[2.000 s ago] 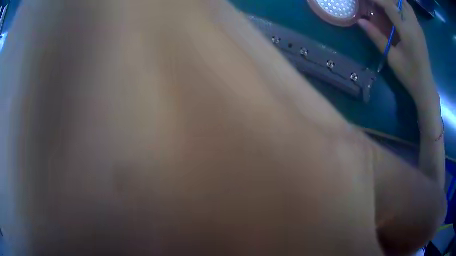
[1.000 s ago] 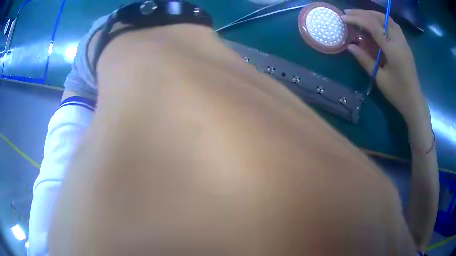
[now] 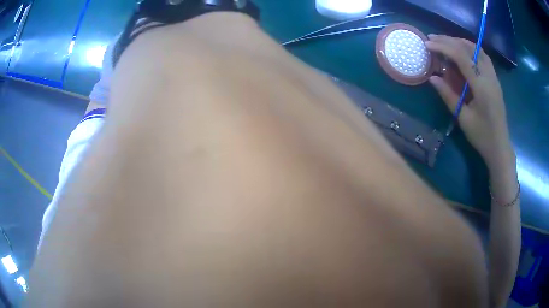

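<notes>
My left hand is very close to the camera and fills much of the view as a blurred mass of skin; its fingers cannot be made out. My right hand holds the rim of a brown round compact with a white bumpy inside, and a slim blue stick tool lies between its fingers. The stick's thin end is near the right end of a grey bar part with small round silver studs. The bar lies on the green mat, its left part hidden by my left hand.
Tweezers lie left of the compact. A white disc is cut off by the top edge. A black board is at the top right. Blue tape marks the mat at left. A dark watch is at the top.
The view has shifted, so the compact, bar and right hand appear lower. The white disc and more of the black board now show. My left hand covers more of the bar than one second ago.
</notes>
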